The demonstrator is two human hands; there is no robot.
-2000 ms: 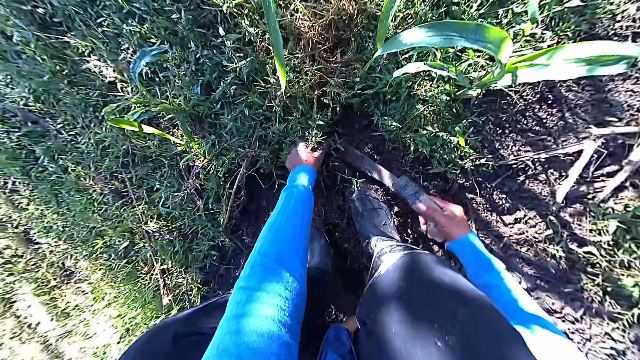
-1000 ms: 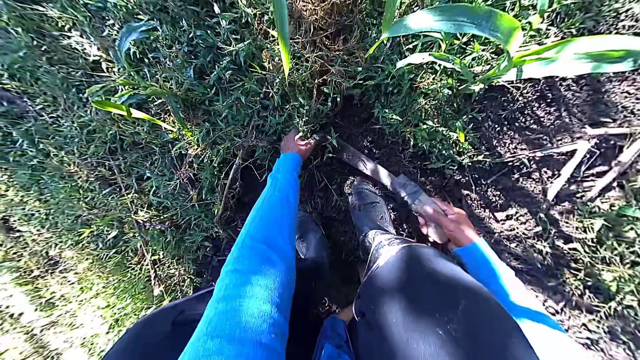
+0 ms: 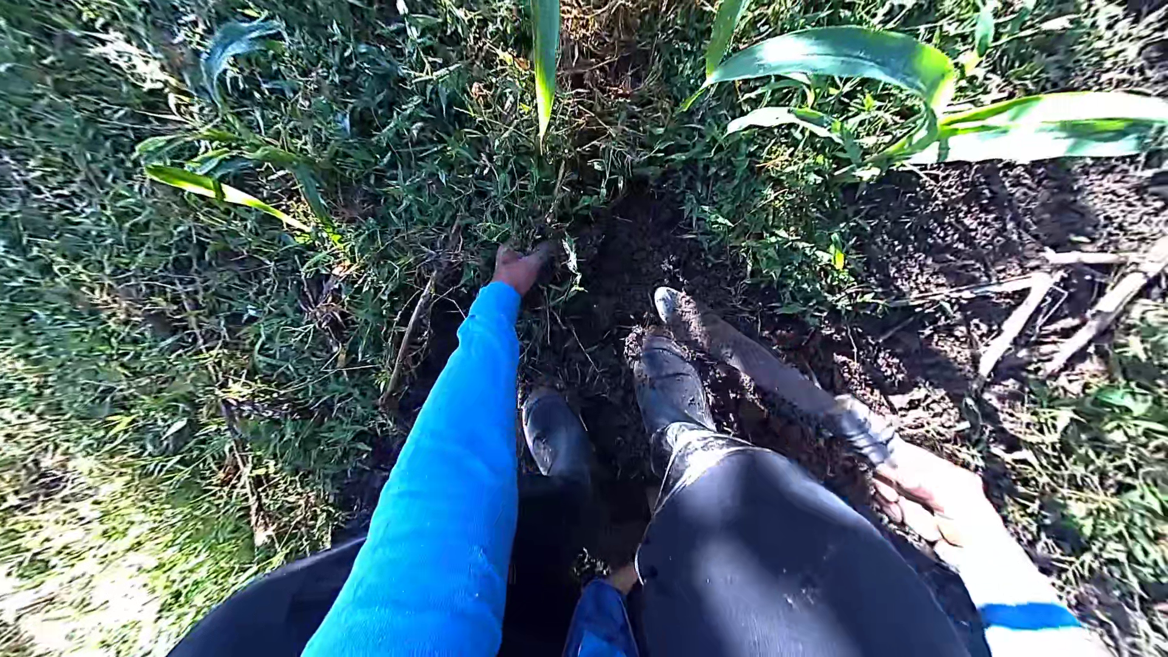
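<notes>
My left hand (image 3: 522,266), at the end of a blue sleeve, reaches down into low green weeds (image 3: 493,196) at the edge of dark bare soil (image 3: 630,237). Its fingers are partly hidden among shadowed stems, so what they hold cannot be told. At the lower right my right hand (image 3: 926,493) grips the wrapped handle of a machete (image 3: 776,374). The soil-smeared blade points up and left, its rounded tip just beyond my right boot (image 3: 671,383).
Broad-leaved maize plants (image 3: 849,55) stand at the upper right, and a smaller one (image 3: 228,193) at the upper left. Dry stalks (image 3: 1017,324) lie on the soil at right. My left boot (image 3: 555,433) is between my arm and the right boot.
My right hand has drawn back down and to the right with the machete, and the blade tip is now away from my left hand. My left hand remains low at the weeds.
</notes>
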